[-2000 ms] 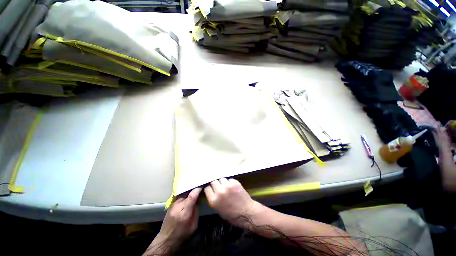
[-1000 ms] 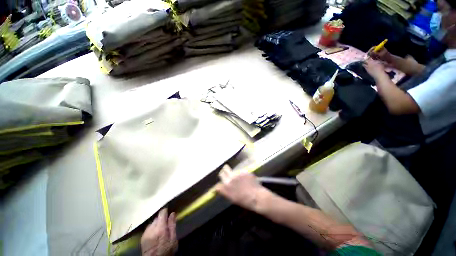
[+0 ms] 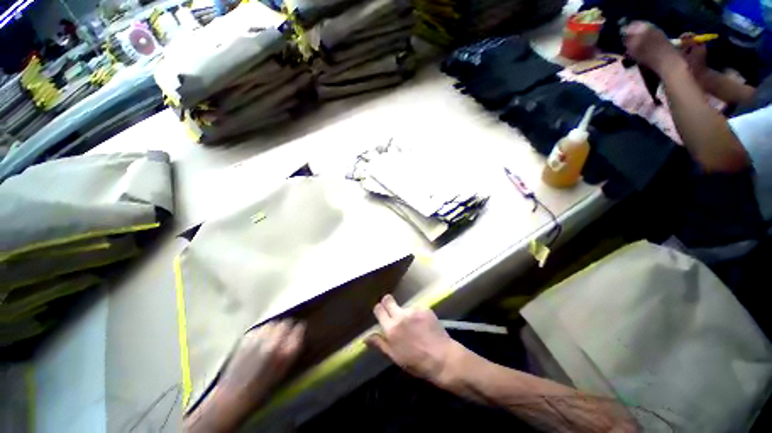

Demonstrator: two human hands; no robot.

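Note:
The beige fabric panel lies on the table before me, a thin yellow edge tape down its left side and small dark corner tabs at its far corners. Its near edge is lifted and shows a dark underside. My left hand, blurred, is at that near edge; its fingertips are partly hidden. My right hand is at the panel's near right corner, thumb and fingers closed on a narrow pale strip that sticks out to the right.
A loose pile of strips lies right of the panel. Beyond are a pen-like tool, a glue bottle, black pieces and a red tub. Panel stacks stand left, far and right. A person's arms work at right.
The view has turned rightward since the oldest frame. My left hand has moved onto the panel's near edge, and more dark underside shows. The pale strip now shows clearly at my right hand.

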